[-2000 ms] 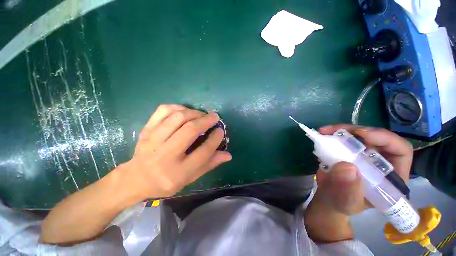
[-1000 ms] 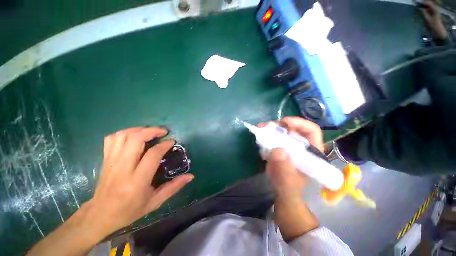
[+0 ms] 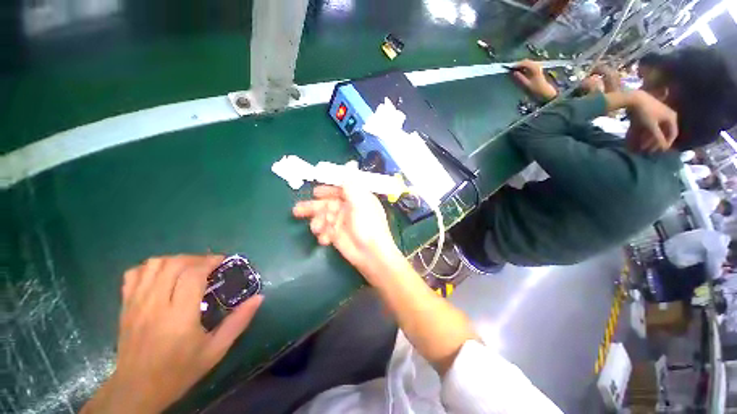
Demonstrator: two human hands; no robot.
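My left hand (image 3: 174, 315) grips a small black rounded-square housing (image 3: 236, 281) at its edge, between thumb and fingers, just above the green bench (image 3: 162, 210). Its shiny rim and inner parts face up. My right hand (image 3: 347, 226) is open with the fingers apart and palm partly up. The white glue syringe (image 3: 343, 176) lies just beyond it, its yellow cap (image 3: 396, 191) beside the controller. The syringe's tip merges with the white scrap (image 3: 291, 171), so I cannot tell them apart clearly.
The blue-fronted controller (image 3: 349, 117) stands past the syringe, with white paper (image 3: 424, 166) on top and a pale hose (image 3: 440, 238) at its near end. A metal post (image 3: 275, 57) rises behind. A seated person in dark green (image 3: 598, 186) works at the right. A small yellow-black part (image 3: 393, 46) lies beyond the strip.
My right hand has let go of the syringe, which now lies by the controller. The view has swung up and right. My left hand still holds the housing.
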